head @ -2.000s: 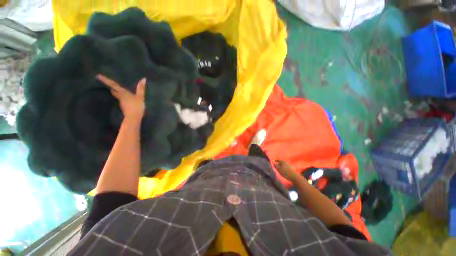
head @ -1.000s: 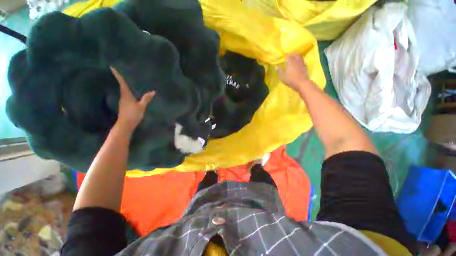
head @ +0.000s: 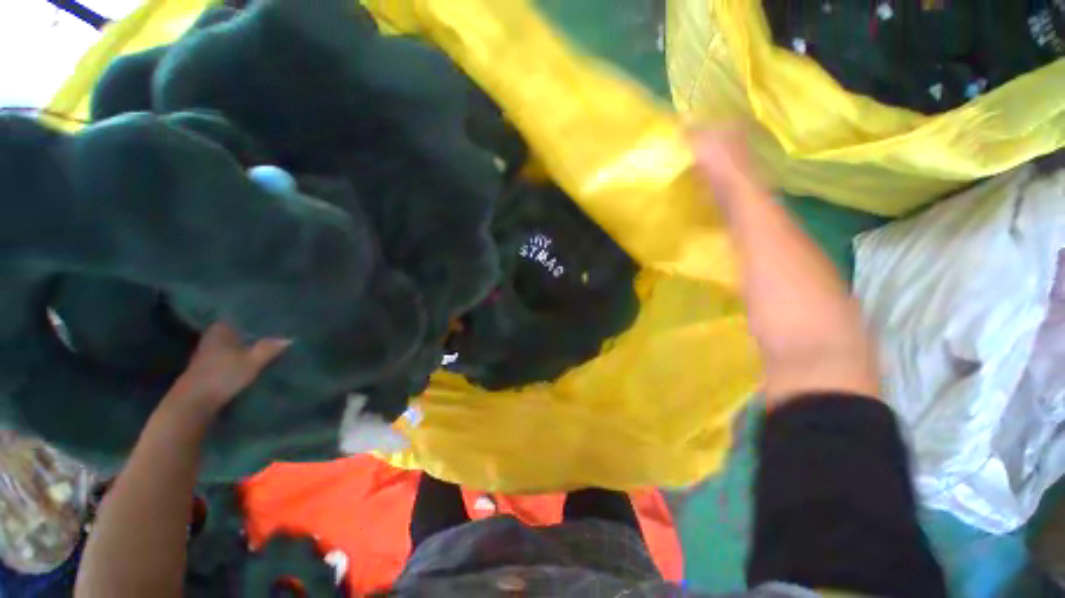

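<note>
Several dark green plush wreaths [head: 339, 129] are stacked at the left, over the mouth of a yellow woven sack [head: 572, 438]. My left hand [head: 222, 368] grips the near edge of the top wreath; its fingers are partly hidden in the plush. A light-blue ball shows between the layers. My right hand [head: 724, 152], blurred, is at the sack's right rim and holds its yellow fabric. Inside the sack lies a wreath [head: 561, 292] with white lettering.
A second yellow sack [head: 876, 164] with dark, white-dotted pieces stands at the upper right. A white woven sack [head: 958, 339] is below it. The orange-red sheet [head: 315, 502] with dark wreaths lies near my feet. A clear bag [head: 41, 496] is at the lower left.
The top wreath has tilted and shifted left and down with my left hand. My right hand, low by the sheet two seconds ago, has come to the sack's rim. The view has shifted right.
</note>
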